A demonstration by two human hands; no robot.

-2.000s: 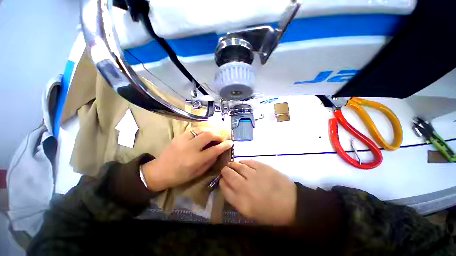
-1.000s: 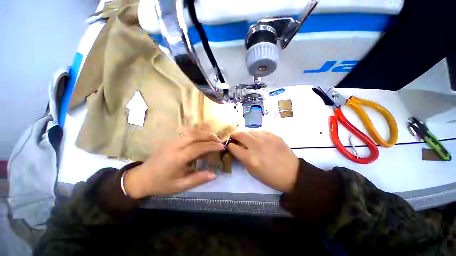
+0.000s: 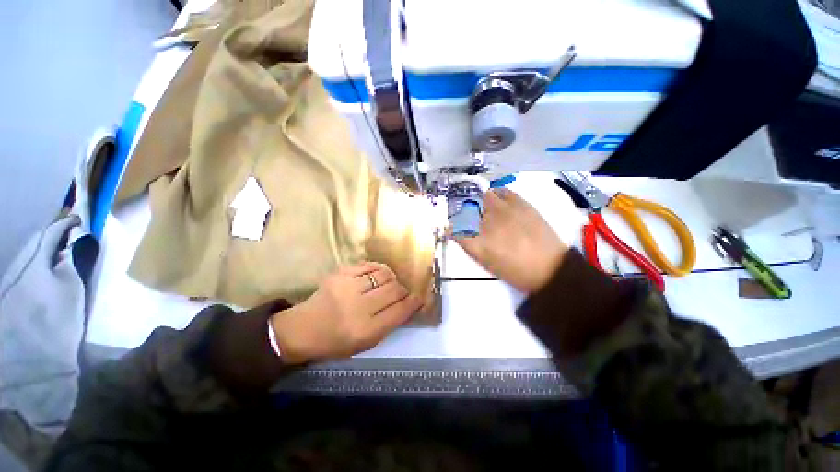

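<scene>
The khaki garment piece (image 3: 304,184) lies left of the needle, with a white paper arrow (image 3: 250,210) on it. Its right edge runs up to the presser foot area (image 3: 442,195) under the lit machine head. My left hand (image 3: 355,313) rests on the cloth near its lower right corner, fingers together, pressing it. A narrow dark strip (image 3: 437,277) shows along the cloth edge. My right hand (image 3: 516,238) is beside the blue-grey attachment (image 3: 466,218), with its fingertips at the attachment's right side. Whether it grips the attachment is not clear.
The white and blue machine head (image 3: 553,101) spans the top. Right of my right hand lie scissors with red and orange handles (image 3: 683,241), green-black snips (image 3: 761,269) and a small brown swatch (image 3: 753,289). Pale grey cloth (image 3: 41,323) hangs at the left edge.
My right hand has left the cloth edge and moved up and right to the attachment. My left hand now lies flat on the cloth. The cloth is spread further, with its edge along the needle line.
</scene>
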